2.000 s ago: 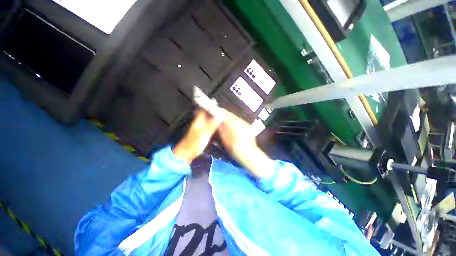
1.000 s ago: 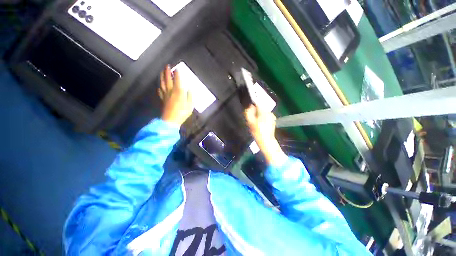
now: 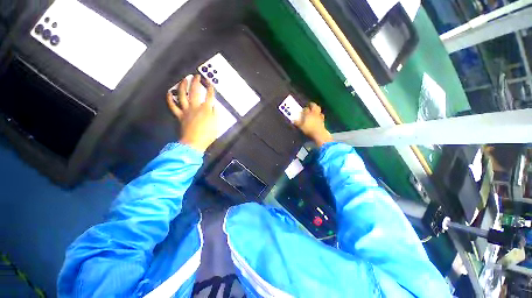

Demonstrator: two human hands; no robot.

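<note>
My left hand (image 3: pixel 196 116) is over the camera end of a white phone (image 3: pixel 223 120) in a dark tray (image 3: pixel 265 137), fingers around its edges. Another white phone (image 3: pixel 233 84), camera rings showing, lies beside it. My right hand (image 3: pixel 312 121) has its fingers on the lower end of a third white phone (image 3: pixel 289 108) at the tray's far right side; its camera rings show. A black screen-up phone (image 3: pixel 244 178) lies in the tray nearer to me.
At left, a closer, higher dark tray (image 3: pixel 125 26) holds white phones (image 3: pixel 93 43) and a black one (image 3: pixel 44 110). White slips (image 3: pixel 294 169) lie near a black fixture with a red button (image 3: pixel 318 221). A pale metal post (image 3: pixel 443 131) crosses the green bench at right.
My right hand has lowered its phone from a tilted hold to flat at the tray. Two white phones now show by my left hand instead of one. The view has shifted.
</note>
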